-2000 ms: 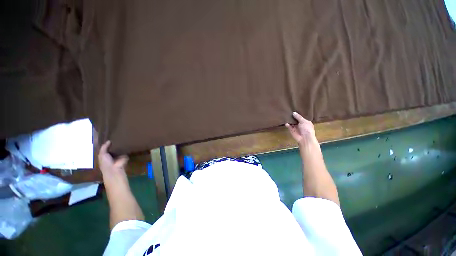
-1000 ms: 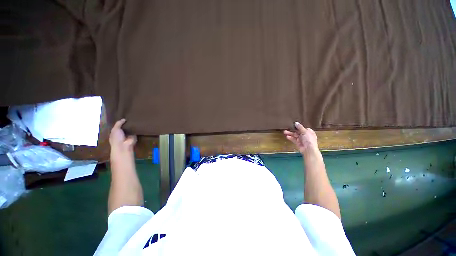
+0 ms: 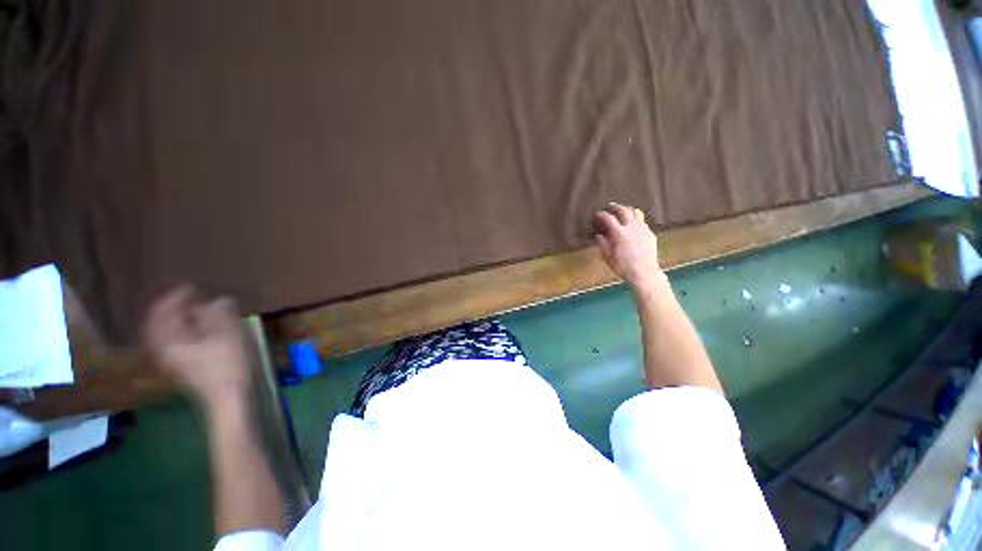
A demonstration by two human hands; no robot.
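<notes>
The dark brown fabric [image 3: 409, 140] covers most of the table, with soft folds on its right half. Its near edge runs along the brown wooden table border [image 3: 431, 306]. My left hand [image 3: 202, 339] is blurred over the fabric's near edge at the left, beside the metal rail [image 3: 271, 398]; whether it holds cloth I cannot tell. My right hand [image 3: 626, 241] is at the near edge right of centre, fingers curled on the cloth; a grip is not clear.
White paper sheets [image 3: 32, 328] lie at the left table edge. A blue piece [image 3: 305, 358] sits beside the rail. White underlay paper [image 3: 935, 97] and a small silver-white bar [image 3: 897, 154] are at the far right. A yellow-brown box [image 3: 924, 256] stands beyond the green floor.
The view has turned to the right, bringing in the white paper and bar. My left hand is now blurred by motion. My right hand's fingers are more curled on the cloth.
</notes>
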